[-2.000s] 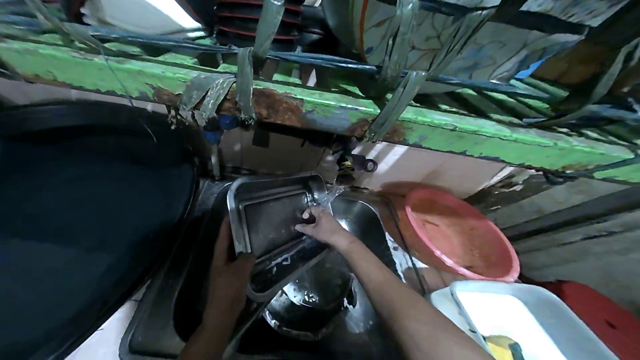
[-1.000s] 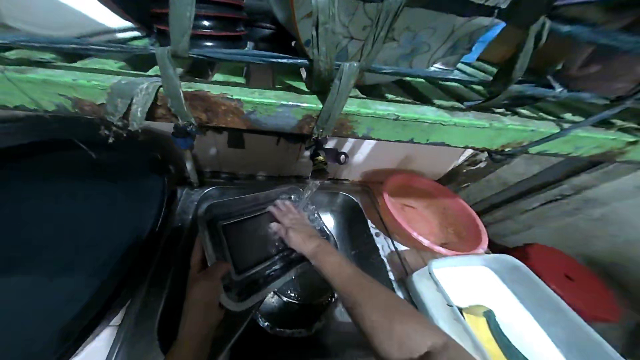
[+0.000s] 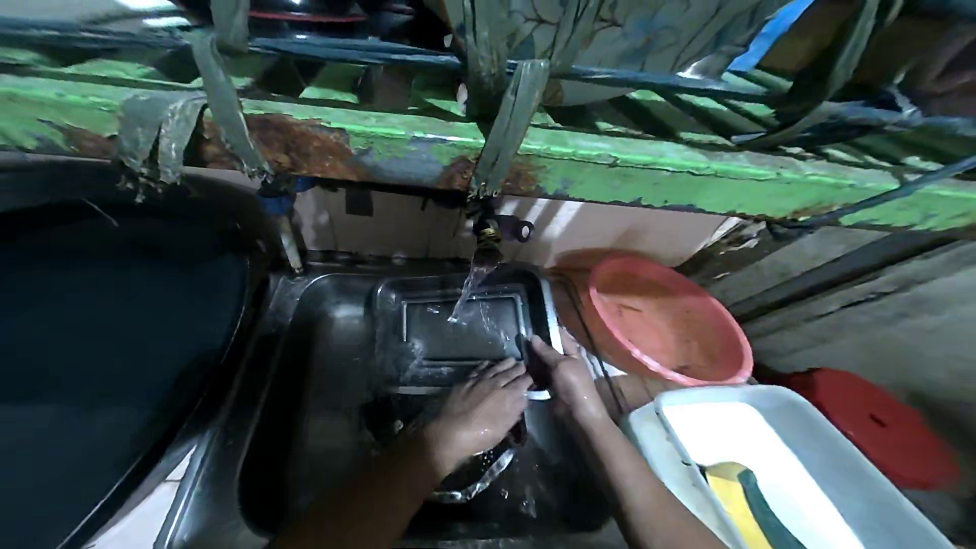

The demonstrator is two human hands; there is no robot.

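Note:
A rectangular metal tray (image 3: 465, 328) lies tilted in the steel sink (image 3: 328, 435), under water running from the tap (image 3: 488, 232). My right hand (image 3: 570, 377) grips the tray's right edge near its front corner, thumb on the inner side. My left hand (image 3: 484, 404) lies with its fingers spread over the near edge, touching the tray. Beneath my left hand sits a dark round vessel with a shiny rim (image 3: 476, 480), partly hidden by my wrist and the tray.
A pink plastic basin (image 3: 671, 320) stands right of the sink. In front of it, a white tub (image 3: 808, 450) holds a yellow and green sponge (image 3: 743, 496). A red lid (image 3: 877, 427) lies far right. A large black basin (image 3: 114, 358) is at left; a green rack (image 3: 625, 171) hangs above.
The tray has turned and now lies under the tap. My right hand has moved from inside the tray to its right edge; my left hand has gone from its left side to the near edge.

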